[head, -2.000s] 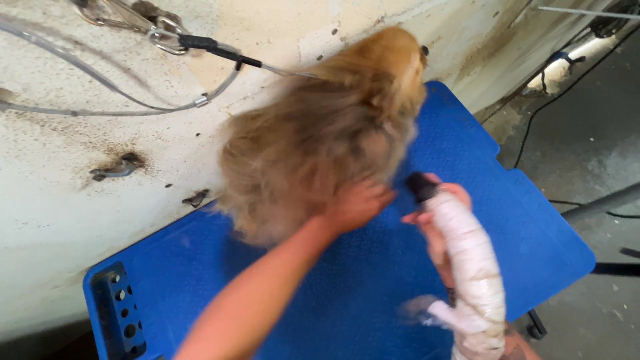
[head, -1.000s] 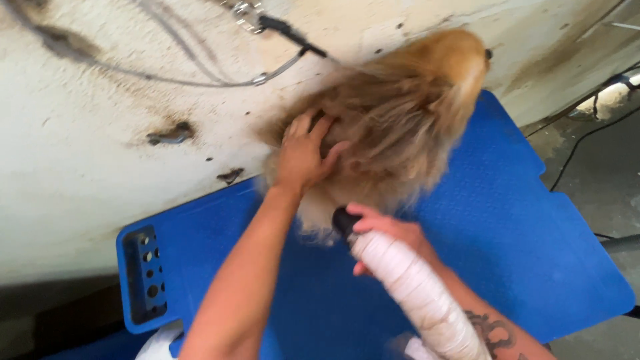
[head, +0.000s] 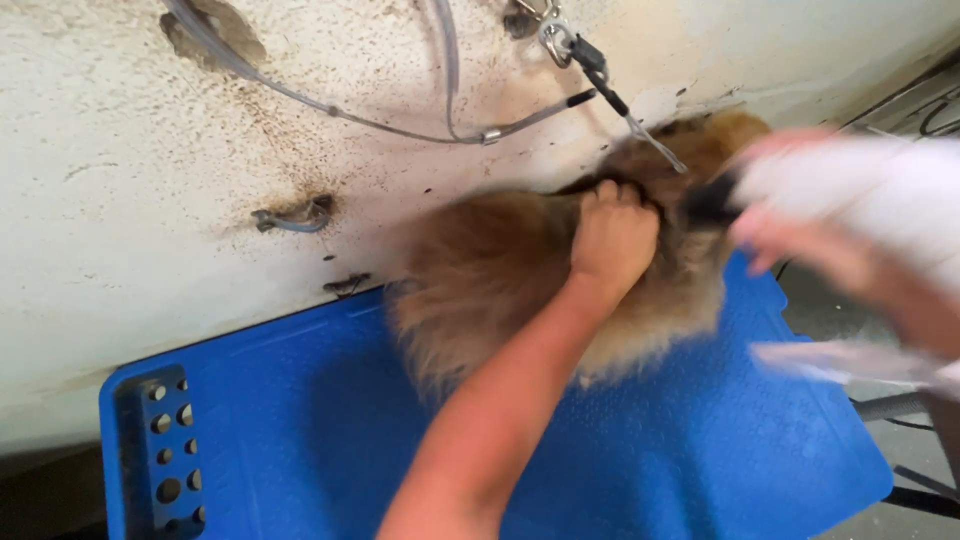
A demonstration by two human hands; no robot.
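Observation:
A long-haired brown dog (head: 487,277) is on a blue plastic grooming table (head: 360,450), close against the wall. My left hand (head: 616,232) presses into the fur of its back near the neck, its fingers curled and partly buried. At the right, my right hand (head: 795,217), blurred by motion, is closed around the front of a white-wrapped hose (head: 877,187). The hose's black nozzle (head: 709,202) points at the fur beside my left hand. The dog's head, at the upper right, is partly hidden by my right hand.
A coated cable tether (head: 390,133) hangs on the stained wall (head: 135,225), with a metal carabiner (head: 555,37) and a loop (head: 656,146) reaching the dog. A metal hook (head: 296,217) sticks out lower down. A holed tray (head: 169,450) forms the table's left end.
My left hand has moved right along the dog's back towards its neck. My right hand has carried the hose nozzle up and right. The view sits closer to the dog.

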